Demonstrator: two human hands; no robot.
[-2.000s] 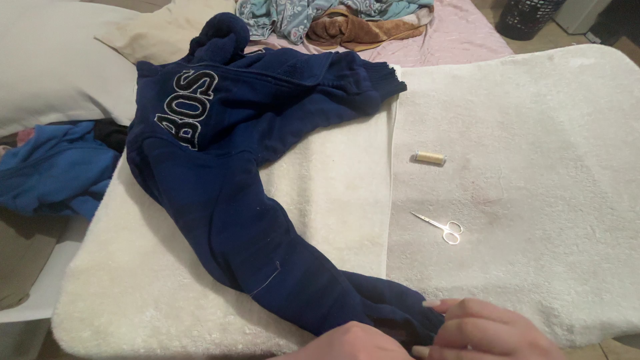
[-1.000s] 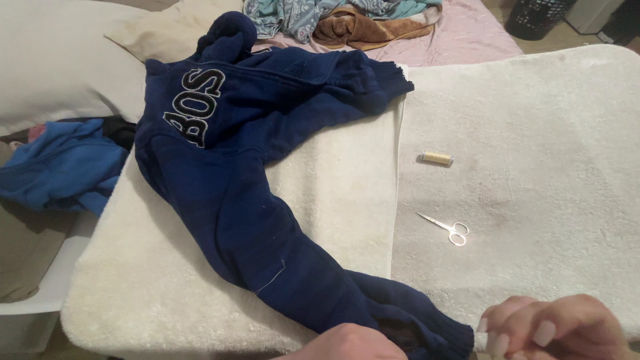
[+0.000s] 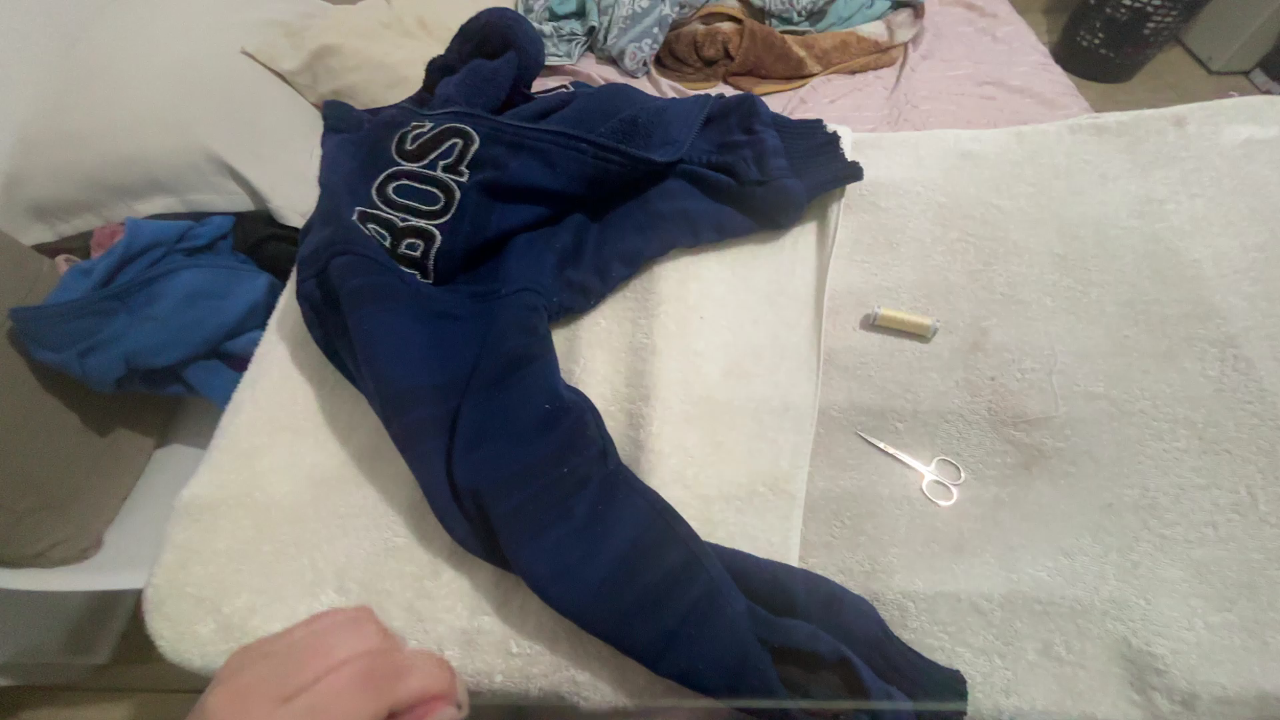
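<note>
A navy blue sweatshirt (image 3: 500, 400) with appliqué letters lies across a cream fleece blanket (image 3: 700, 400), one ribbed cuff at the top right, the other at the bottom right. My left hand (image 3: 340, 665) is at the bottom edge, left of the lower sleeve and apart from it, its fingers curled; whether it holds anything is not visible. My right hand is out of view. On the blanket right of the garment lie a spool of pale yellow thread (image 3: 904, 322) and, below it, small metal scissors (image 3: 915, 468).
White pillows (image 3: 130, 110) and a blue garment (image 3: 170, 300) lie at the left. Behind are a brown towel (image 3: 760, 50), patterned cloth (image 3: 610, 30) and a pink sheet (image 3: 970, 60). A dark perforated basket (image 3: 1125, 35) stands on the floor at the back right.
My right hand, earlier near the lower cuff, has left the view. My left hand has moved left, away from the sleeve. A pale thread line seen earlier on the sleeve no longer shows there.
</note>
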